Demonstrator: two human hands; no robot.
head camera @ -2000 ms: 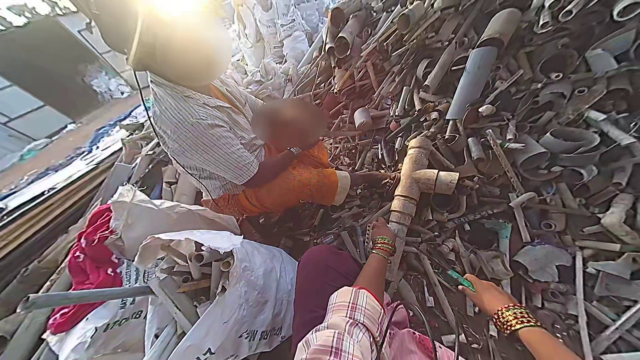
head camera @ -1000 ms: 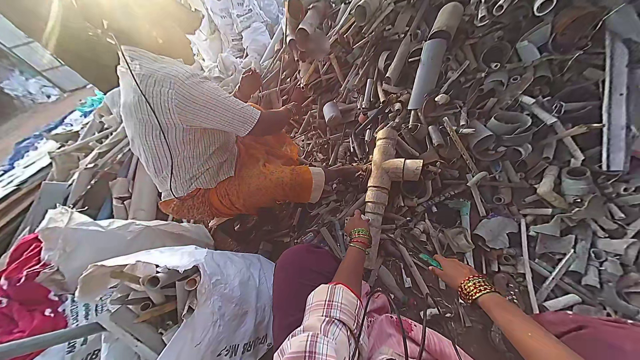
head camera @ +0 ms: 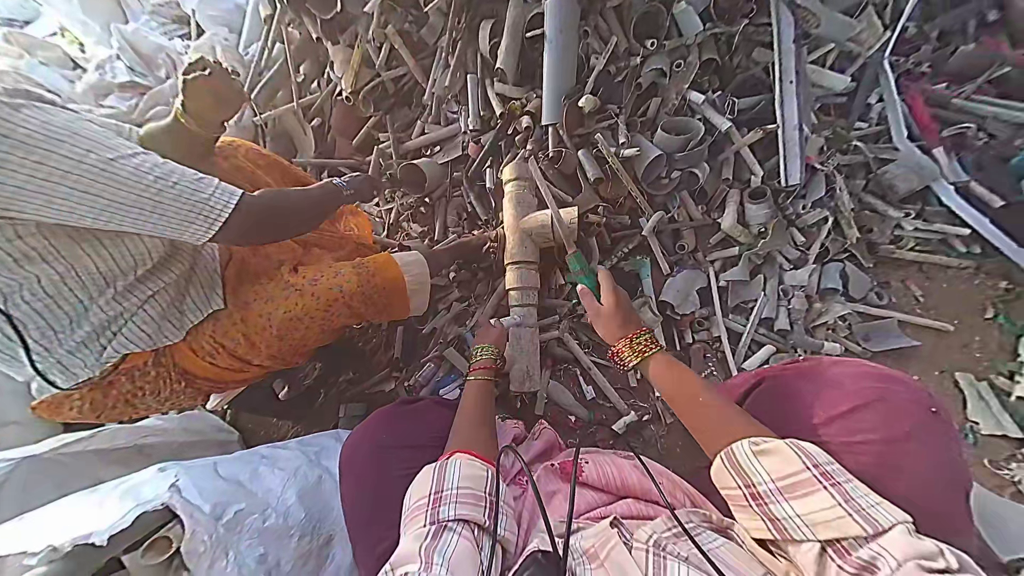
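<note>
My right hand (head camera: 614,310) grips the green handle (head camera: 582,274) of a tool whose long, narrow blade (head camera: 552,200) points up and to the left, over the side branch of a beige pipe tee (head camera: 521,248). The pipe with the tee lies lengthwise in front of me on the scrap. My left hand (head camera: 490,336), with bangles at the wrist, holds a small whitish pipe piece (head camera: 507,322) against the lower part of that pipe. Some of the left fingers are hidden.
A co-worker in a striped shirt (head camera: 104,184) and orange cloth sits at the left, one hand by a short pipe (head camera: 422,176). Scrap pipes (head camera: 680,136) cover the ground ahead and right. White sacks (head camera: 264,496) lie at lower left, a grey pipe (head camera: 561,64) at the top.
The view has swung to the right. My right hand has brought the green-handled tool up beside the pipe tee. A small whitish piece now shows at my left hand.
</note>
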